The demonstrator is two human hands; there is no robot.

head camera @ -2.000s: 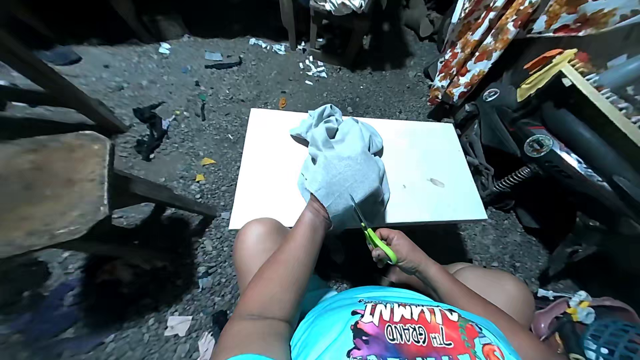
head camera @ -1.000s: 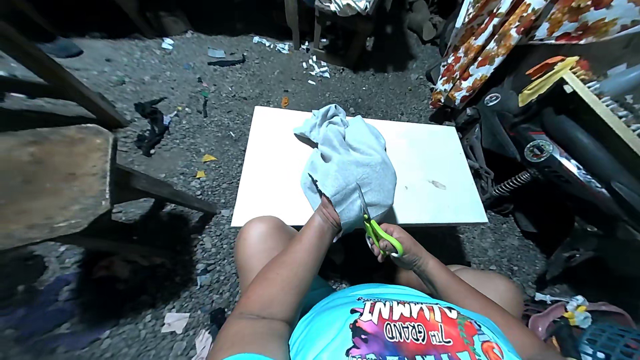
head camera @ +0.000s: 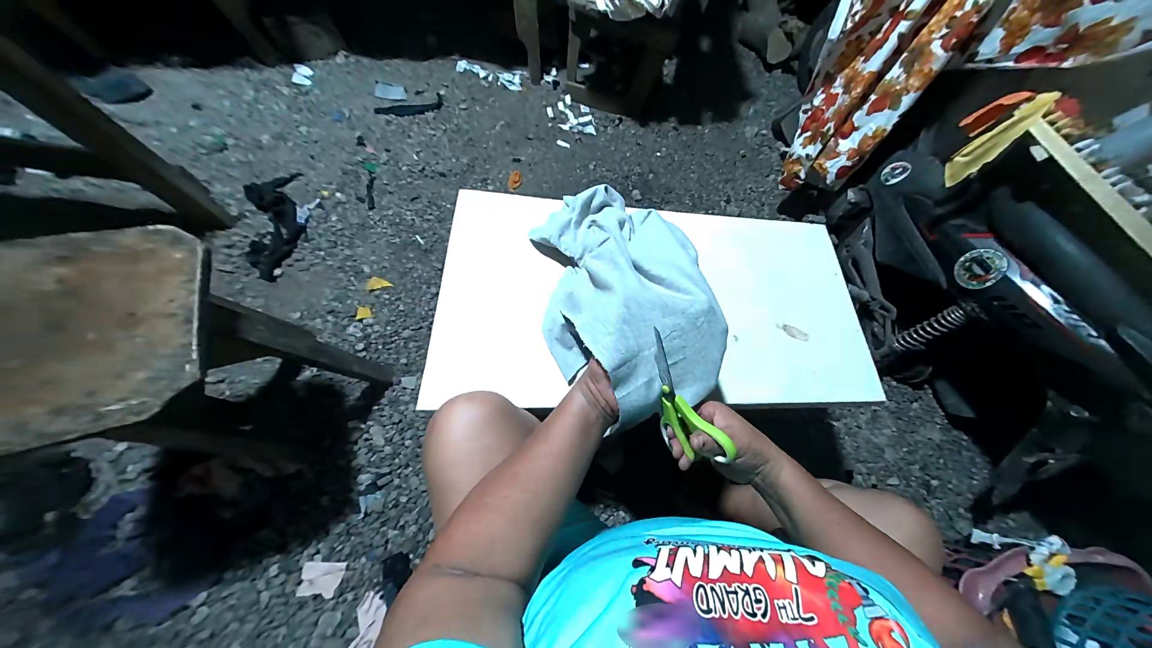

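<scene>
Grey cloth lies bunched on a white board in front of my knees. My left hand reaches inside the cloth through an opening at its near left side; only the wrist shows, so the fingers are hidden. Green-handled scissors are in my right hand, at the board's near edge. Their pointed blades lie over the near right part of the cloth, pointing away from me, and look closed or nearly so.
A worn wooden bench stands at the left. At the right are a motorcycle and a floral curtain. Black cloth scraps and small pieces lie on the gravel. A pink basin is at the lower right.
The grey cloth has shifted and spread toward the right on the board, and a dark-edged slit shows by my left wrist. The scissors remain in my right hand.
</scene>
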